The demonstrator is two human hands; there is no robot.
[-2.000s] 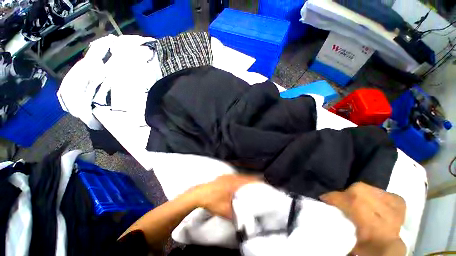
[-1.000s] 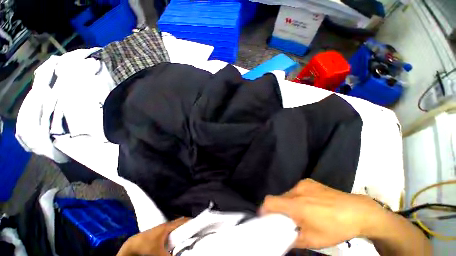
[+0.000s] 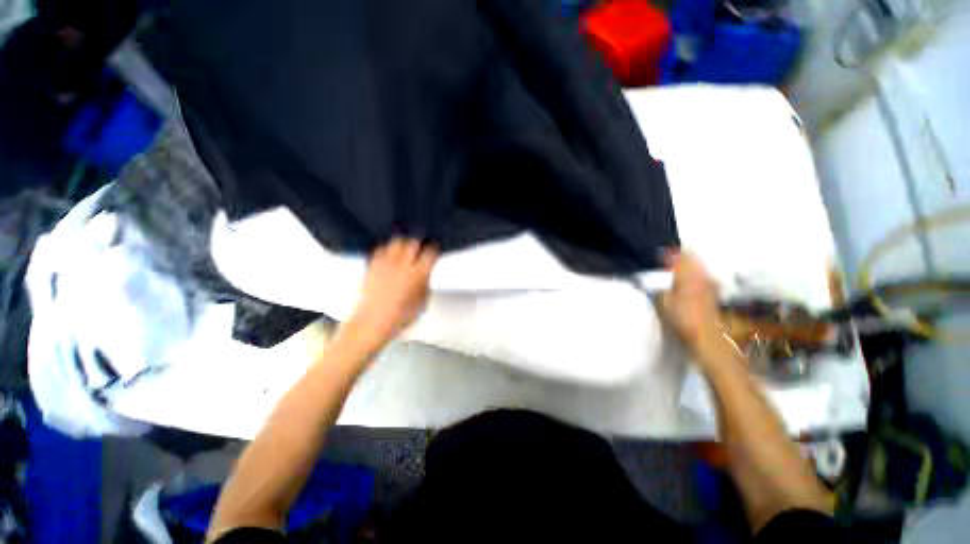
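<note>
A large garment with its black side showing [image 3: 394, 117] spreads away from me over the table, its far part blurred. A white part of it [image 3: 532, 308] hangs along its near edge. My left hand [image 3: 401, 278] grips the black edge near the middle. My right hand [image 3: 689, 292] grips the right end of the same edge. Both hands are bare and slightly blurred. The fingertips are partly hidden by the cloth.
The white table [image 3: 745, 191] lies under the garment. A blurred iron [image 3: 782, 335] rests at the right, with hoses behind it. A white garment heap [image 3: 106, 308] lies at the left. A red container [image 3: 628, 40] and a blue crate [image 3: 750, 48] stand beyond the table.
The black cloth has gone from lying bunched on the table to being stretched out and away from me. My hands have moved apart and farther forward, onto its edge. The view has shifted.
</note>
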